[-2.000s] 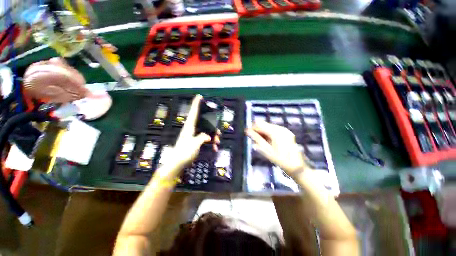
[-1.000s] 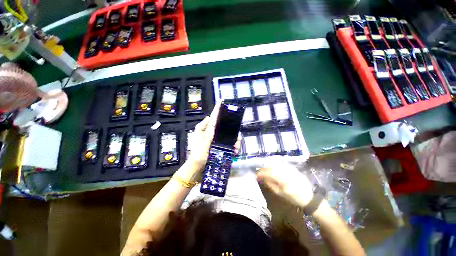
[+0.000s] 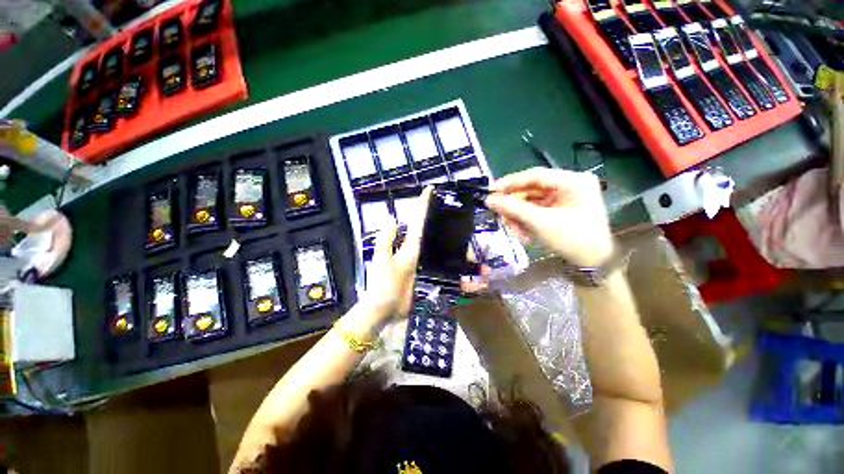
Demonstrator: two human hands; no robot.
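Observation:
An open black flip phone (image 3: pixel 431 343) is held above the worker's lap, dark screen half up, white-marked keys below. My left hand (image 3: pixel 403 270) holds it around the screen half. My right hand (image 3: pixel 546 211) is at the top right corner of the screen half, thumb and fingers pinched together; whether a thin film or lens is between them cannot be told. The white-edged lens tray (image 3: pixel 341 167) lies behind the hands, partly hidden by them. A black phone tray (image 3: pixel 127 252) with closed flip phones (image 3: pixel 262 285) lies to the left.
A red tray of closed phones (image 3: pixel 157 109) is at the far left, and a red tray of open phones (image 3: pixel 689 165) at the right. Tweezers (image 3: pixel 537 148) lie behind my right hand. A cardboard box (image 3: pixel 680 319) with clear plastic waste (image 3: pixel 553 343) is below right. A white device (image 3: pixel 668 199) sits at the bench edge.
My right hand has come up from beside the keypad to the phone's top corner. The view has shifted, so the trays show further left. My left hand still holds the open phone.

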